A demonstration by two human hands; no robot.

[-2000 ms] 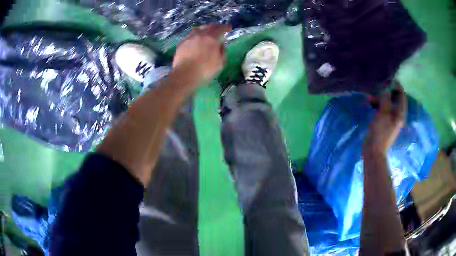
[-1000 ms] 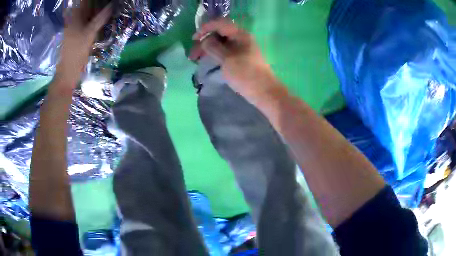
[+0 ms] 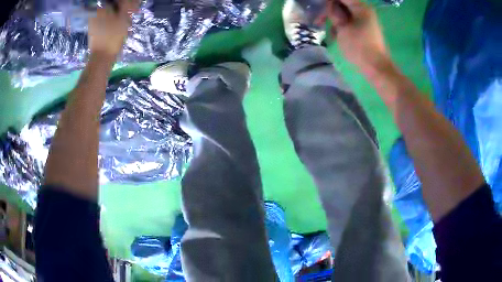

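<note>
Dark garment packs in shiny clear plastic (image 3: 181, 25) lie on the green floor along the top left. My left hand (image 3: 113, 27) is at the top edge over these packs; its fingertips are blurred, and its grip cannot be made out. Another shiny pack (image 3: 146, 135) lies beside my left leg, partly behind my left forearm. My right hand (image 3: 358, 27) is at the top, just right of my right shoe, with fingers curled. Whether it holds plastic is unclear.
A large blue plastic sack (image 3: 459, 66) stands at the right edge. More blue plastic (image 3: 407, 187) lies below it, partly behind my right forearm. Smaller blue bags (image 3: 151, 253) are at the bottom, behind my legs. My shoes (image 3: 303, 33) stand on the green floor.
The dark pack held over the blue sack has left the view. My left hand has moved to the upper-left packs. My right hand has come over near my right shoe. The view has shifted.
</note>
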